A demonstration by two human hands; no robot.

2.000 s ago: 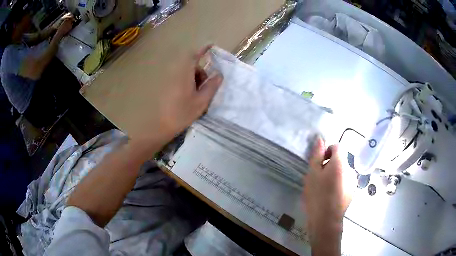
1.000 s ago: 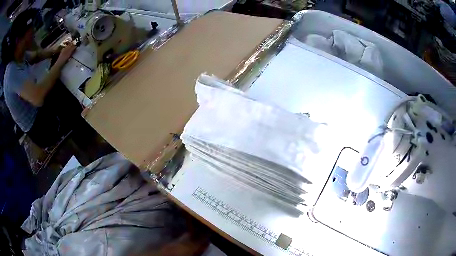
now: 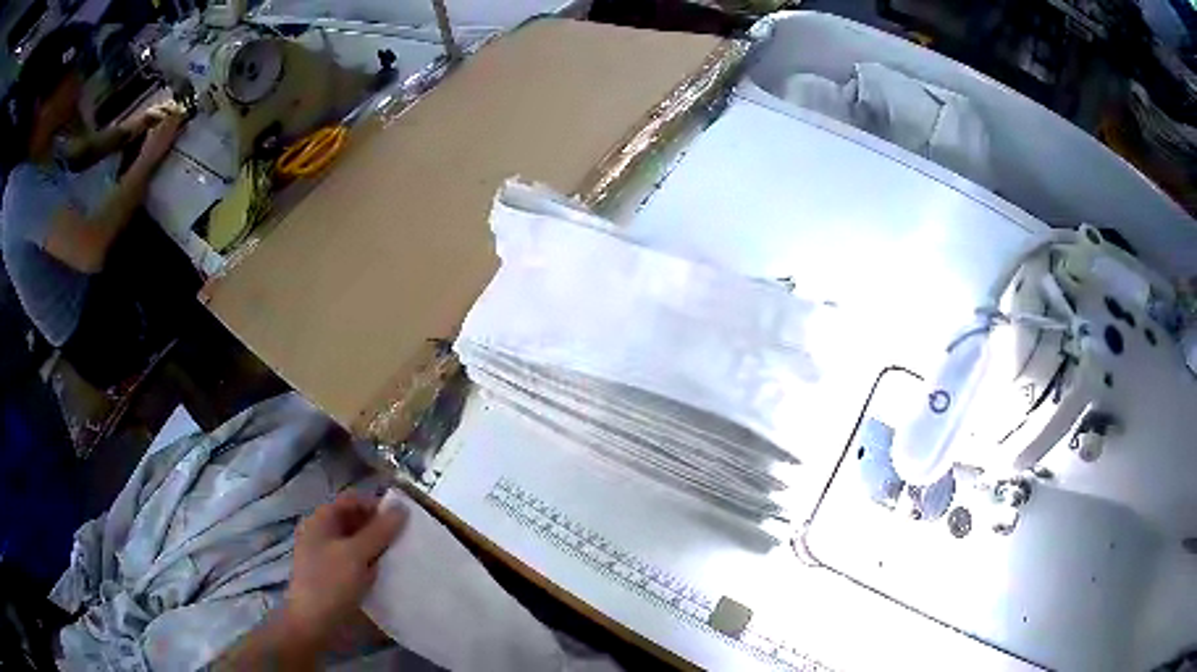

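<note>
A layered stack of off-white cloth pieces (image 3: 630,315) lies on the white machine table, its folded edges fanned toward the front edge. My left hand (image 3: 344,545) is at the lower left, below the table's front edge, pinching the corner of a pale flat cloth piece (image 3: 440,591). The piece hangs down from the fingers toward the bottom of the picture. My right hand is not in view. The white sewing machine head (image 3: 1050,355) with an oval lamp (image 3: 940,400) stands right of the stack.
A brown cardboard sheet (image 3: 433,197) with shiny taped edges lies left of the stack. A grey-white garment heap (image 3: 223,525) is at the lower left. A numbered scale (image 3: 591,547) with a tan tab (image 3: 730,614) runs along the front edge. A person (image 3: 66,223) works at another machine.
My left hand has come into clear view at the lower left, holding a pale piece. Both hands were on the stack two seconds ago. The view has shifted slightly.
</note>
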